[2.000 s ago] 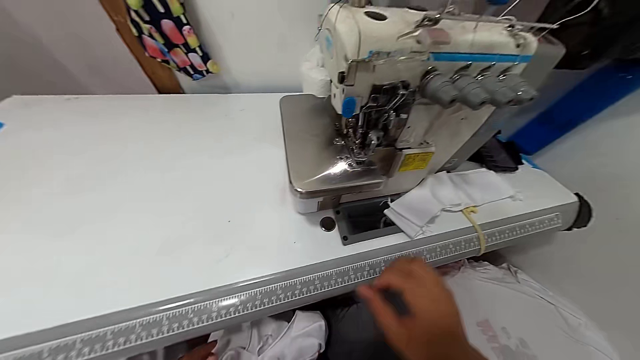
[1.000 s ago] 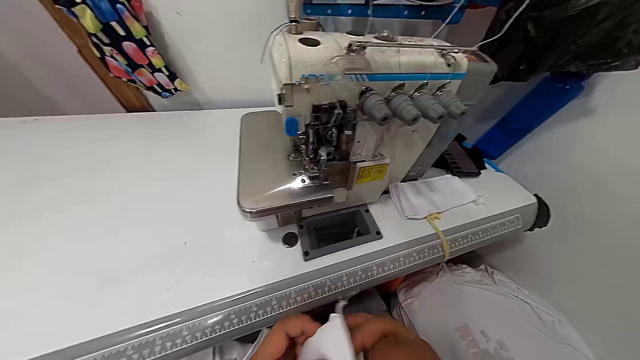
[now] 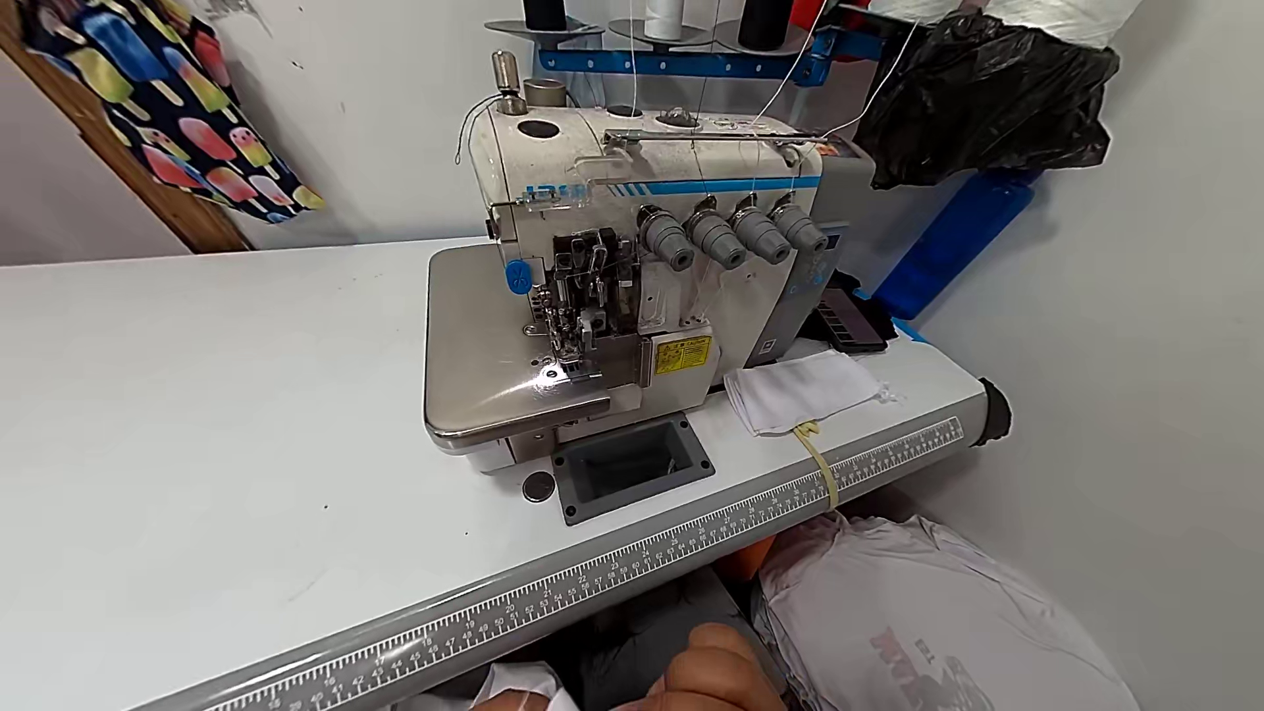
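Low in the view, in front of the table edge, my right hand (image 3: 711,676) shows with its fingers curled; what it holds is cut off by the frame. Only a small part of my left hand (image 3: 512,701) shows at the bottom edge, against white cloth (image 3: 523,677). Beyond the hands stands an overlock sewing machine (image 3: 731,296) with a metal work plate (image 3: 474,346). Folded white fabric (image 3: 802,390) lies on the table to the right of the machine's base, near a yellow band (image 3: 818,464).
A printed ruler strip (image 3: 592,583) runs along the front edge of the white table (image 3: 197,444). A stuffed white bag (image 3: 938,612) sits below at the right. Thread spools (image 3: 664,18) and a black plastic bag (image 3: 987,99) are behind. Patterned fabric (image 3: 188,118) hangs at the left.
Two seconds ago my right hand was raised over the ruler edge; it is now lower. One second ago both hands were together at white cloth. The folded fabric lies flatter than two seconds ago.
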